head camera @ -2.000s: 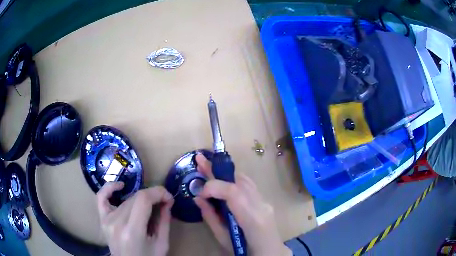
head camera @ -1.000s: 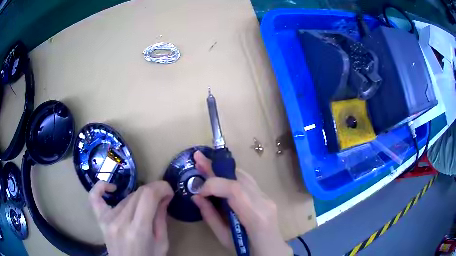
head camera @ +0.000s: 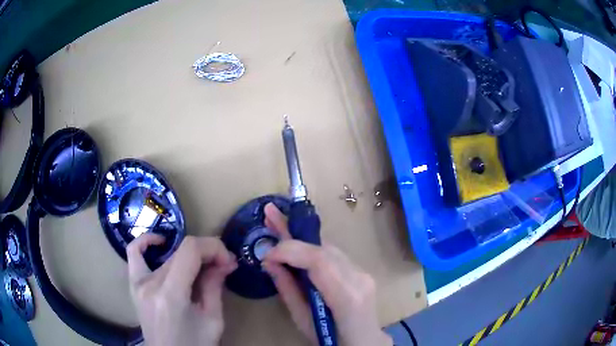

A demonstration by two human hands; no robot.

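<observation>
A black speaker driver plate (head camera: 251, 277) with a pale round centre lies on the tan board. My right hand (head camera: 321, 277) holds a dark soldering iron (head camera: 304, 223), its silver tip pointing up and away, while its thumb and fingers hold the plate. My left hand (head camera: 179, 284) has its fingertips pinched at the plate's left edge; a wire between them is too fine to tell clearly. One finger of it rests on the open ear cup (head camera: 127, 203) with circuit board and white rectangle. The other ear cup (head camera: 66, 172) lies to the left, above the headband (head camera: 50, 290).
A solder wire coil (head camera: 219, 67) lies at the back of the board (head camera: 155, 108). A blue tray (head camera: 398, 155) at right holds a yellow sponge (head camera: 478, 167), a dark iron stand (head camera: 496, 94) and a soldering station (head camera: 550, 101). Small discs (head camera: 19, 290) lie far left.
The view has shifted slightly. My left fingertips have spread a little from their closed bunch and remain at the plate's left edge. My right hand still holds the iron and plate.
</observation>
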